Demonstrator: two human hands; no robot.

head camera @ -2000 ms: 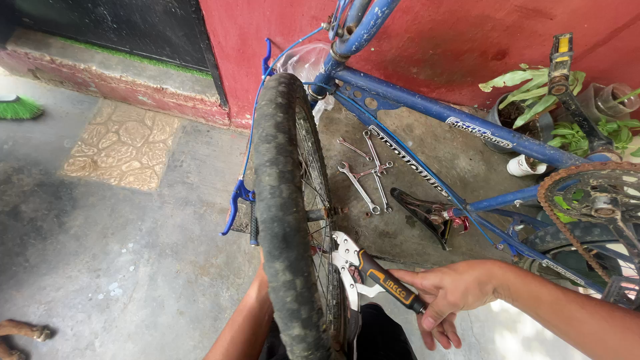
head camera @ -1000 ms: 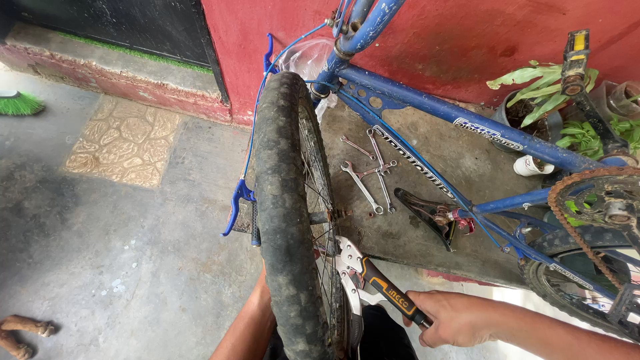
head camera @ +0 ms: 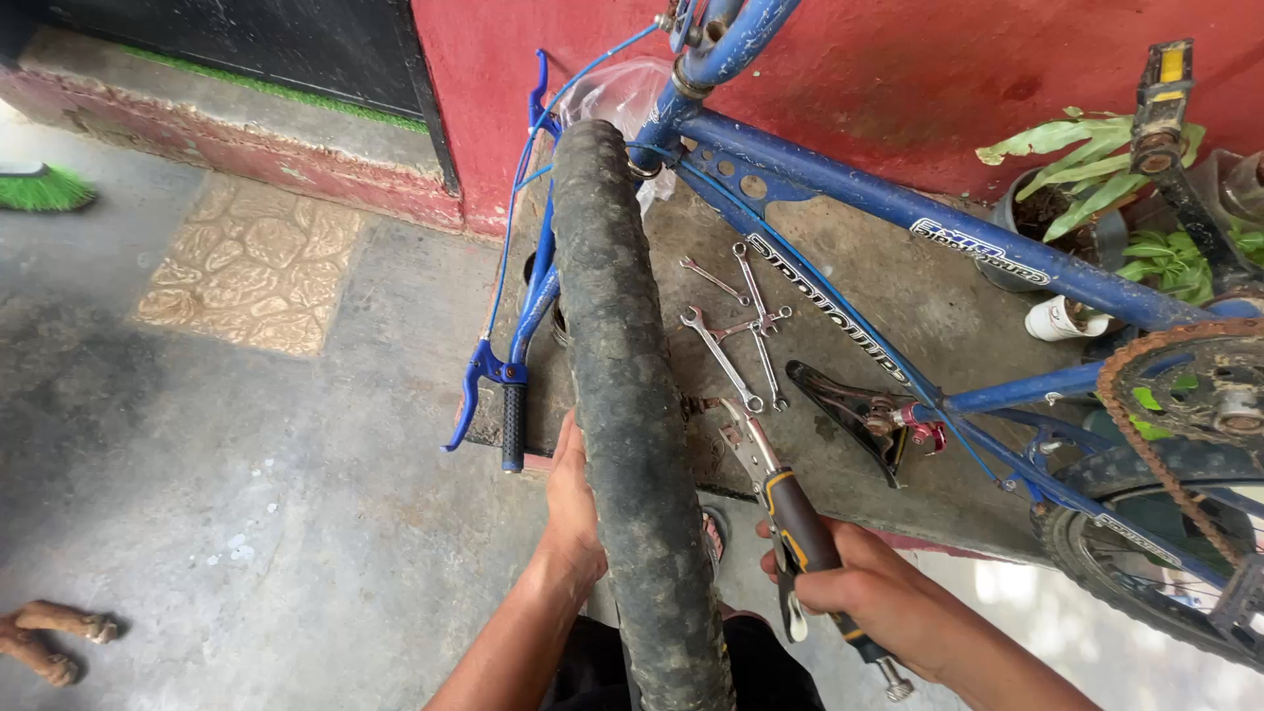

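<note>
The bicycle wheel's worn black tyre point(head camera: 627, 375) stands edge-on in the middle of the view. My left hand point(head camera: 578, 504) is against the tyre's left side, its fingertips partly hidden behind the tyre. My right hand point(head camera: 849, 583) grips locking pliers point(head camera: 805, 523) by their black and yellow handles. Their jaws point up and left, close to the end of the wheel's axle point(head camera: 699, 404); whether they touch it I cannot tell. Beyond lies the upturned blue bicycle frame point(head camera: 839, 188), with several combination wrenches point(head camera: 726, 360) on the concrete below it.
A black bicycle saddle point(head camera: 849, 425) lies right of the wrenches. The handlebar grip point(head camera: 513, 425) and blue brake lever point(head camera: 466, 400) are left of the tyre. Potted plants point(head camera: 1057, 197) stand by the red wall. An animal's paws point(head camera: 59, 632) are at lower left, a green broom point(head camera: 49, 188) above.
The pliers have moved from the wheel's spoke side to near the axle end. The wheel has turned more edge-on, hiding its spokes. My right hand has closed around the plier handles.
</note>
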